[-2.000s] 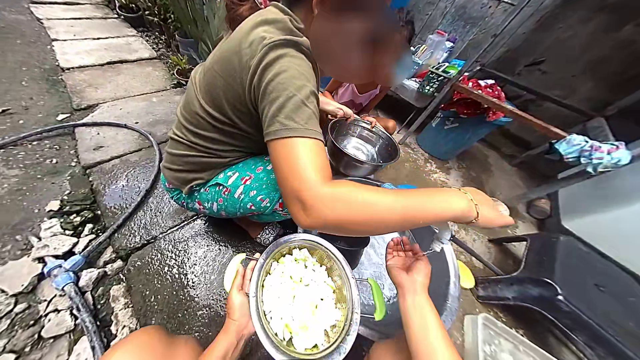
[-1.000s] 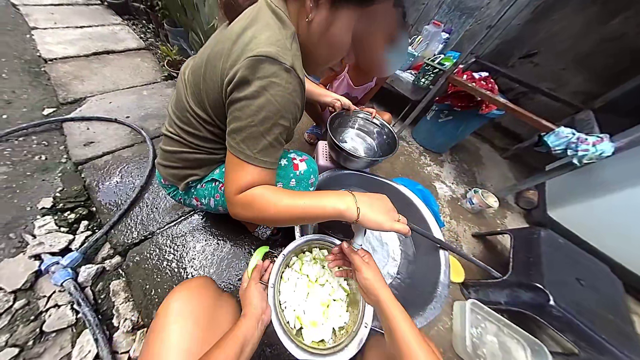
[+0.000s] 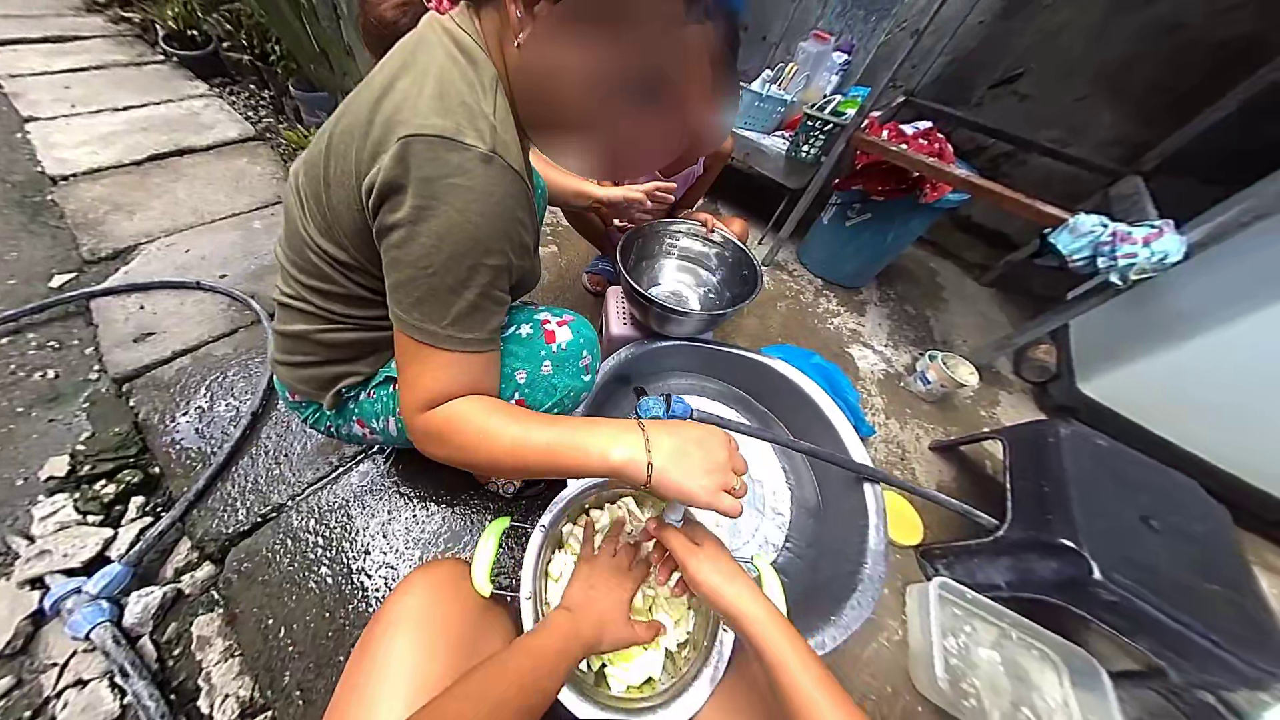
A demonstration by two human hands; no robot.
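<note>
A metal colander (image 3: 540,580) with green handles holds pale green chopped vegetable pieces (image 3: 640,665) and rests low in front of me, at the edge of a large grey basin (image 3: 840,540). My left hand (image 3: 605,590) lies with spread fingers on the pieces. Close beside it, my right hand (image 3: 695,565) touches the pieces near the colander's far right side, its fingers bent; whether it grips any cannot be told. A co-worker's hand (image 3: 695,465) is just above, at a small whitish piece (image 3: 674,513) partly hidden by the fingers.
A black hose (image 3: 830,457) with a blue fitting (image 3: 663,407) crosses the basin. Another person holds a steel bowl (image 3: 690,280) beyond it. To the right stand a black plastic stool (image 3: 1120,530) and a clear plastic container (image 3: 1010,650). Another hose (image 3: 235,440) lies at left on wet paving.
Both my hands have moved from the colander's sides onto the vegetable pieces. The blue hose fitting now shows over the basin. The co-worker's hand was farther right two seconds ago.
</note>
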